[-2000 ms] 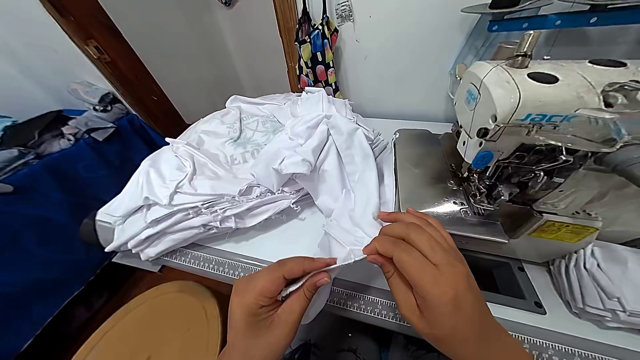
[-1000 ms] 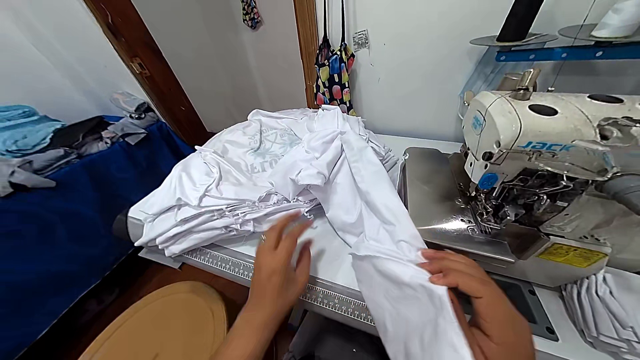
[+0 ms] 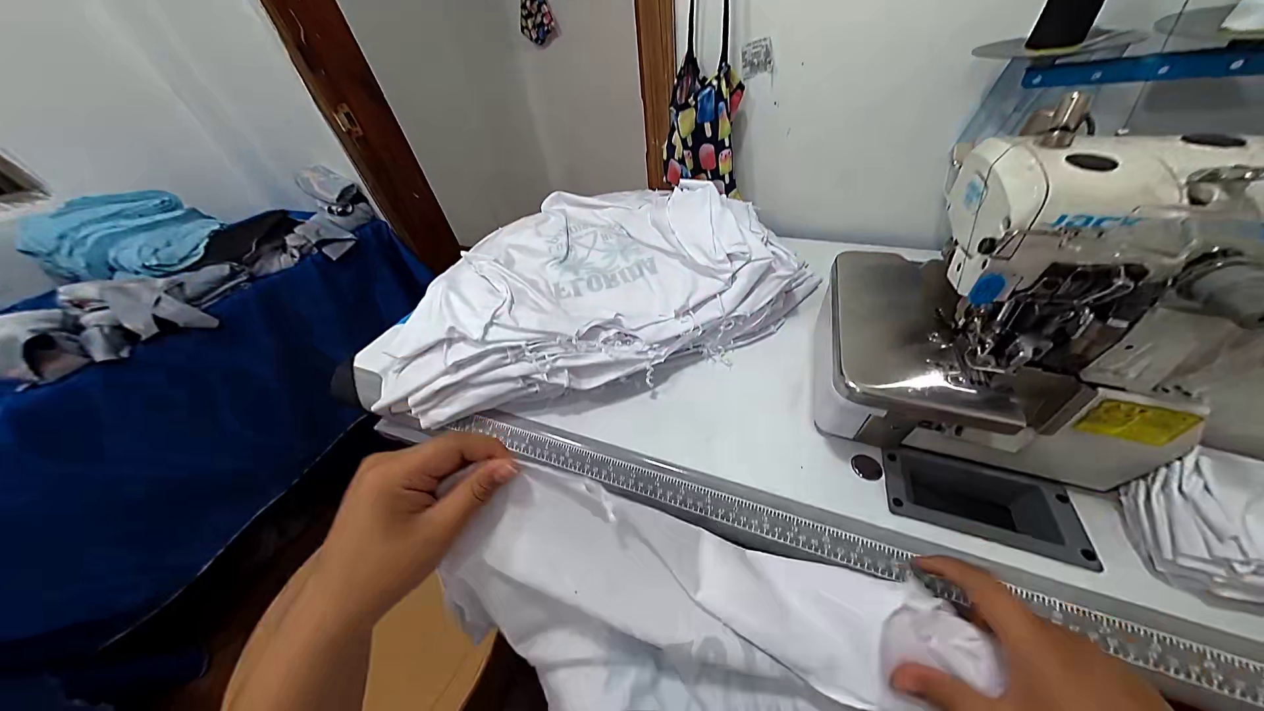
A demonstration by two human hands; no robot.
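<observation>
A white fabric garment (image 3: 671,602) with a faint print hangs stretched between my hands, in front of the table edge. My left hand (image 3: 425,504) pinches its upper left corner between thumb and fingers. My right hand (image 3: 997,632) grips a bunched part of it at the lower right, by the measuring tape strip (image 3: 711,499) along the table edge. Beyond my hands, a stack of white printed garments (image 3: 592,296) with frayed, thready edges lies on the white table (image 3: 731,415). To its right stands a Jack overlock sewing machine (image 3: 1047,257) with a metal plate.
Folded white fabric pieces (image 3: 1205,523) lie right of the machine, behind a dark tray recess (image 3: 987,509). A blue-draped surface (image 3: 197,444) at left holds light blue cloth (image 3: 118,237) and grey scraps. A round tan seat (image 3: 420,642) is below. A patterned bag (image 3: 703,128) hangs behind.
One garment has come off the stack toward me and now spans both hands. My left hand, empty and spread a second ago, now holds its corner.
</observation>
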